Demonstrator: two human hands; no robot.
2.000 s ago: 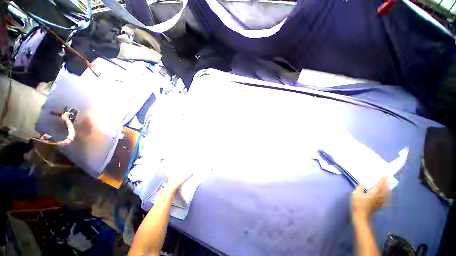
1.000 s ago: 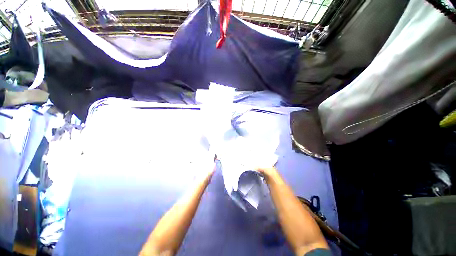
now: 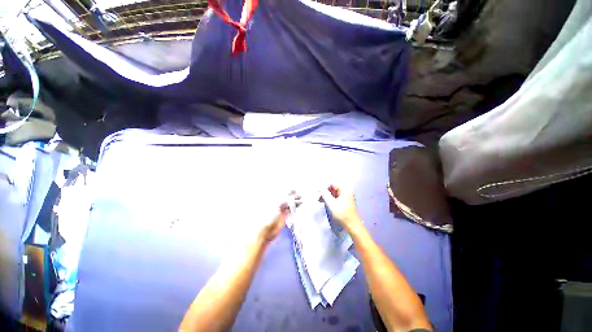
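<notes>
A small stack of pale, angular cut cloth pieces (image 3: 324, 256) hangs or lies between my hands over the bluish ironing table (image 3: 156, 285). Its lower ends are pointed and slightly fanned. My left hand (image 3: 278, 222) grips the upper left edge of the stack. My right hand (image 3: 341, 204) is at its upper right edge, with the fingers bent against the cloth. The upper end of the stack is washed out by glare.
A dark brown pad (image 3: 419, 185) lies at the table's right corner. Crumpled pale cloth (image 3: 65, 227) is along the left edge. A dark curtain (image 3: 298, 71) with a red tie hangs behind. Grey cloth (image 3: 519, 123) hangs at the right. A dark object is partly behind my right forearm.
The view has swung right since the earliest frame. The dark tool is no longer in my right hand. Both hands have come together, and the cloth, curled a second ago, is now a flatter stack.
</notes>
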